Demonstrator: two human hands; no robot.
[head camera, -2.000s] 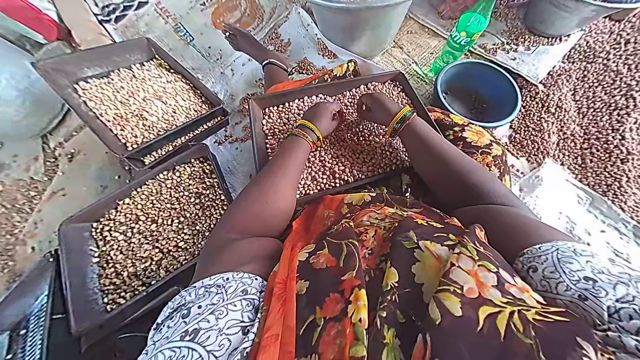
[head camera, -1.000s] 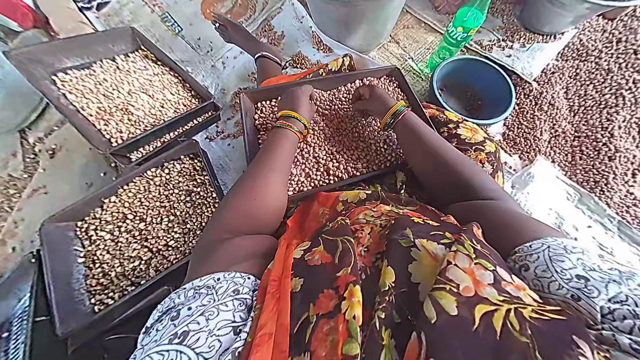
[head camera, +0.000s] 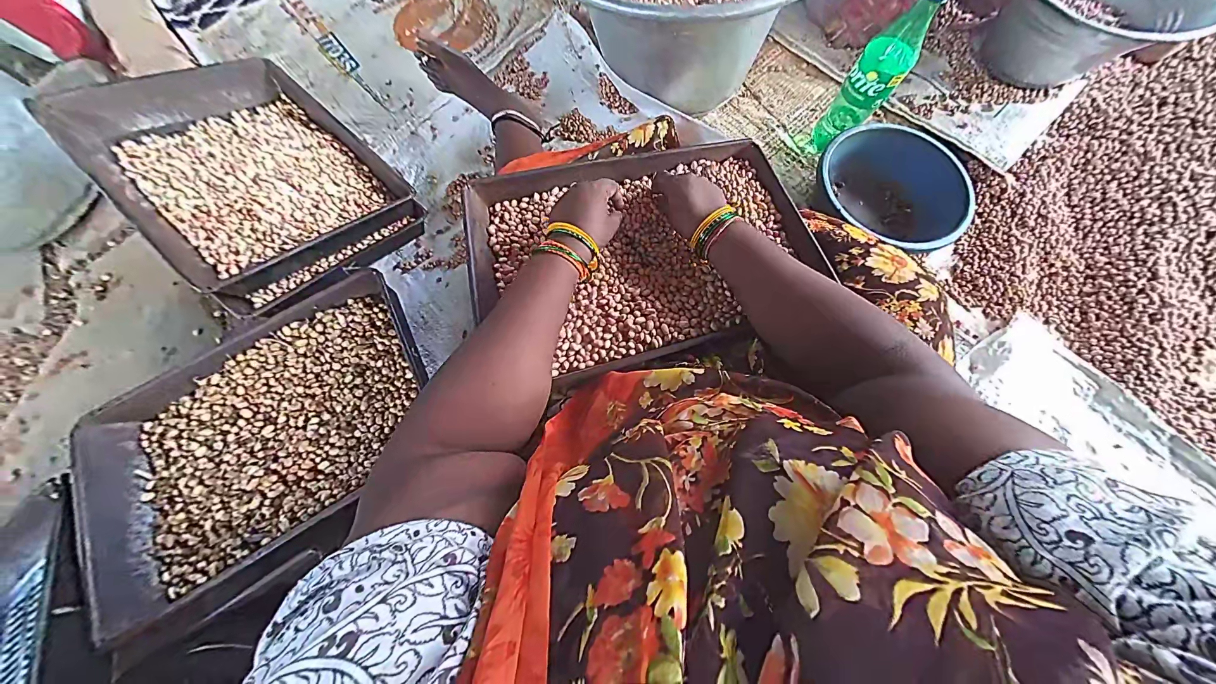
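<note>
A dark metal tray (head camera: 480, 256) rests at my lap, spread with reddish-brown nuts (head camera: 646, 294), which look like cashew kernels or similar. My left hand (head camera: 591, 209) is over the upper middle of the tray, its fingers curled in at the nuts. Close to its right, my right hand (head camera: 686, 199) is likewise curled, knuckles up, on the nuts. The two hands do not touch. Both fingertips are hidden, so what they hold cannot be seen. Coloured bangles circle both wrists.
Stacked trays with pale nuts (head camera: 252, 180) stand upper left; a tray of darker nuts (head camera: 275, 437) lies below them. A blue bucket (head camera: 898, 190), green plastic bottle (head camera: 874, 81) and metal basin (head camera: 684, 52) stand beyond my tray. A large nut heap (head camera: 1102, 218) covers the right.
Both hands stay over the tray, curled, with only small shifts. The nuts between them lie a little differently. The tray and the surrounding containers remain in place.
</note>
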